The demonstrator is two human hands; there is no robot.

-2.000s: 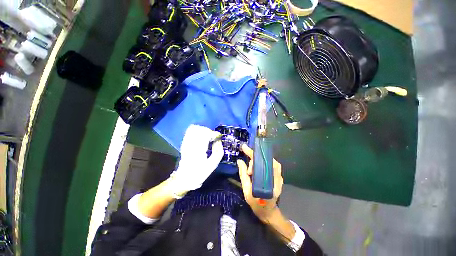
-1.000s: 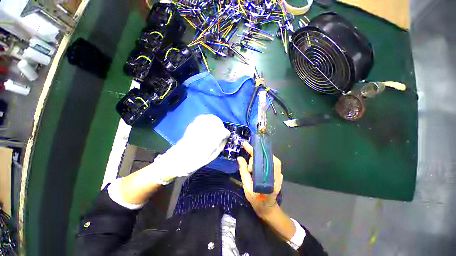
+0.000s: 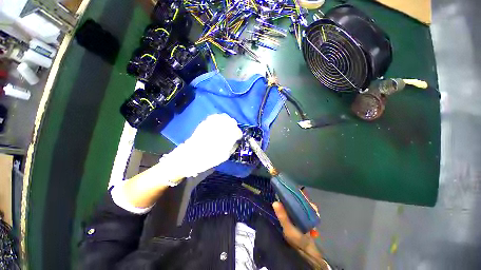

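A black housing (image 3: pixel 246 151) with shiny metal inside sits on the blue cloth (image 3: pixel 219 100). My left hand (image 3: pixel 213 142), in a white glove, is at the housing's left side; its fingertips are hard to make out, and I cannot tell what they grip. My bare right hand (image 3: pixel 292 228) holds the soldering gun (image 3: pixel 295 202) by its blue-teal handle. The gun's metal barrel points up and left, and its tip is inside the housing. The orange-red part shows below the handle.
Several black housings (image 3: pixel 138 107) stand at the left by the conveyor belt (image 3: pixel 63 158), which carries a dark object (image 3: pixel 97 40). Wire leads (image 3: pixel 237 26) lie at the back. Pliers (image 3: pixel 271 84), a flat blade (image 3: pixel 321 123), a round fan (image 3: pixel 337 58), a brown dish (image 3: pixel 368 105) and a pale-handled tool (image 3: pixel 415 83) lie right.
The soldering gun has tilted from upright in view, its handle moving down right and its tip into the housing. My left hand has moved over the housing's left side.
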